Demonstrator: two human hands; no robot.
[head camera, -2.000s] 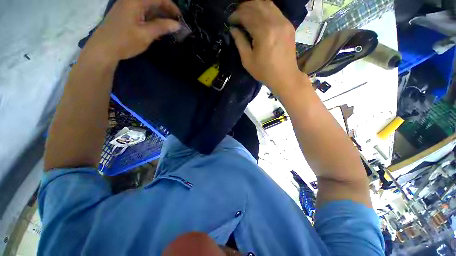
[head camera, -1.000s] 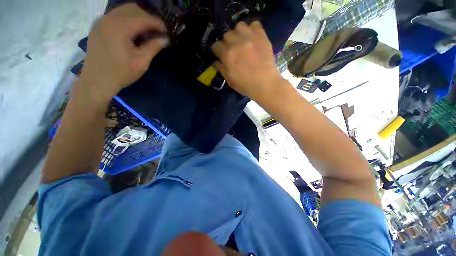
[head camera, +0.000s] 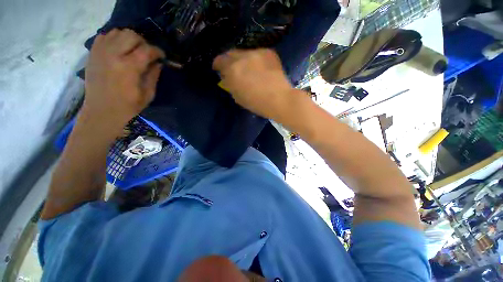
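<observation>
A pile of small dark metal parts lies on navy cloth in front of me at the top. My left hand is at the cloth's left side with fingers curled. A small thin piece shows by its fingertips, but I cannot tell if it is held. My right hand is over the cloth at the pile's near edge, fingers curled down and partly hidden. A bit of a yellow item shows beside it, mostly covered by the hand.
A blue basket is below the cloth at left. On the white table at right are a dark brown sandal-like sole, a thread cone, small black pieces, a thin rod and a yellow piece. A white wall stands at left.
Both hands have come back from the pile toward me, the right also leftward. The right hand now covers most of the yellow item, and more of the pile shows.
</observation>
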